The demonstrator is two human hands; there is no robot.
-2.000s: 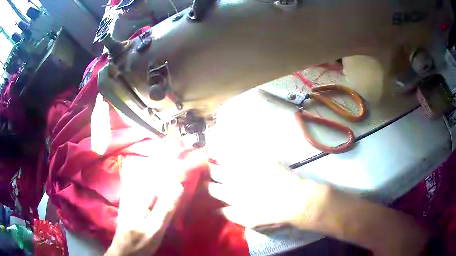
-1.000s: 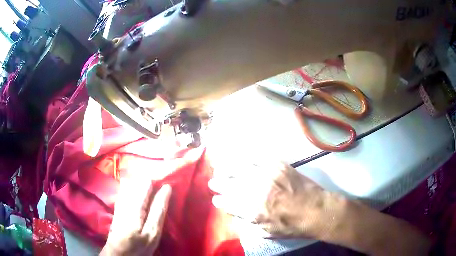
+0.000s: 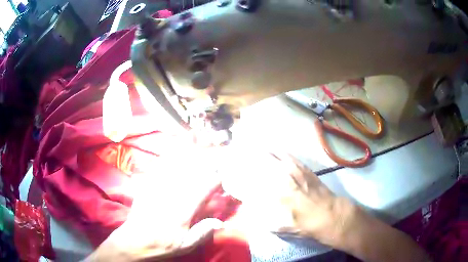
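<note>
Red fabric (image 3: 87, 179) lies in folds left of and below the needle area, its lit part washed out white and orange. The presser foot and needle area (image 3: 221, 123) sits under the left end of the cream-beige machine head (image 3: 308, 51), partly lost in glare. My left hand (image 3: 164, 225) lies on the fabric at the lower middle, thumb outstretched, other fingers lost in glare. My right hand (image 3: 303, 197) is bent at the fabric's right side near the presser foot. Its fingertips are washed out, so its grip cannot be seen.
Scissors with orange-brown loop handles (image 3: 343, 132) lie under the arm, right of the needle, on the white machine bed (image 3: 395, 176). A glowing lamp (image 3: 117, 110) stands left of the needle. A shiny red bag (image 3: 31, 230) is at the lower left. Red threads (image 3: 333, 94) lie behind the scissors.
The view has shifted, so the machine and scissors appear farther right and the scissors lower. My left hand has moved right, nearer my right hand. The fabric between them is more bunched.
</note>
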